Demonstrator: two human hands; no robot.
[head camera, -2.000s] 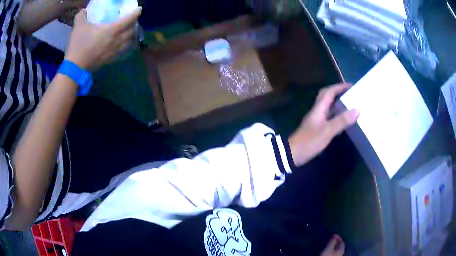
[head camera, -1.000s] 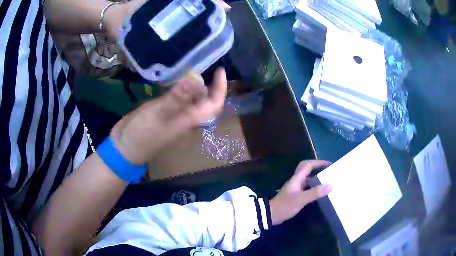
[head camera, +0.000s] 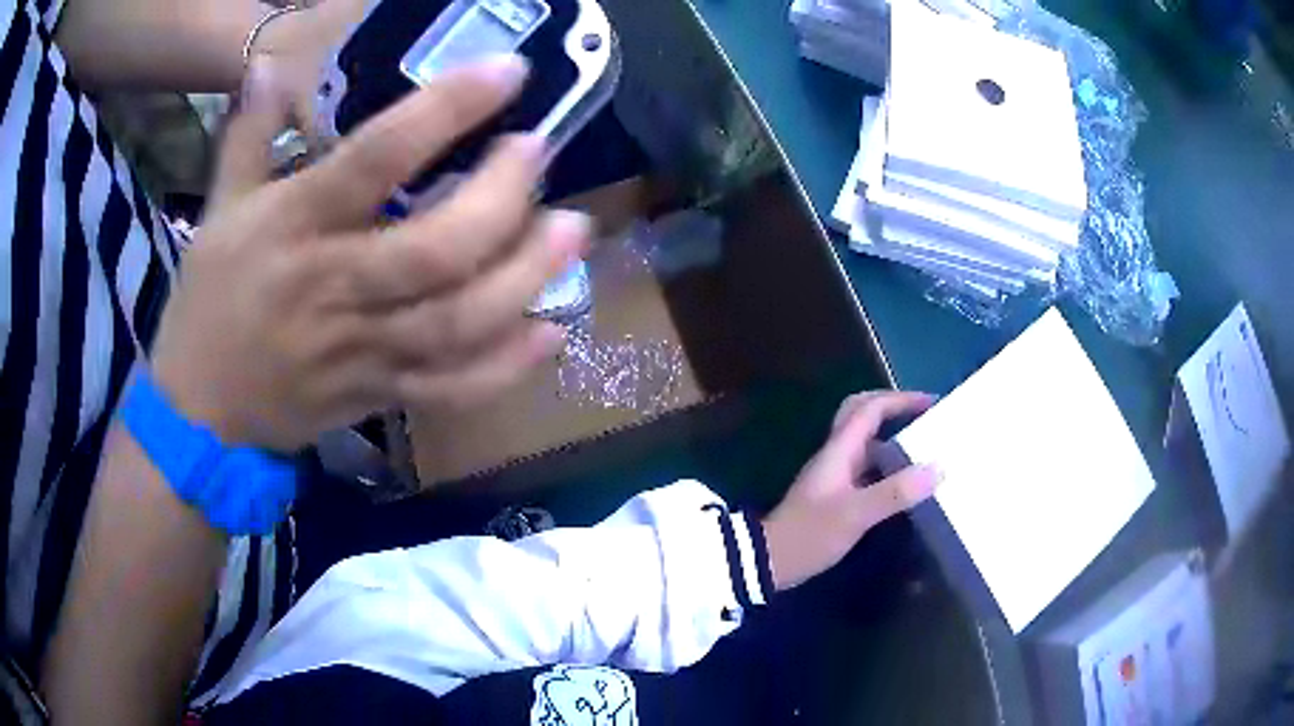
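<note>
My left hand, in a white sleeve with a striped cuff, grips the left corner of a plain white box between thumb and fingers. The box's flat white face points up, and its shaded side shows below the hand. It is at the edge of the green bench. My right hand is not in view.
Another person in stripes, with a hand wearing a blue band, holds a device, underside showing. An open carton holds clear film. White cards, a leaflet and a printed stack lie on the bench.
The other person's hands have brought the device closer with its underside showing; one hand now partly covers it. A bit of hand at the bottom edge has left view. My left hand keeps its grip.
</note>
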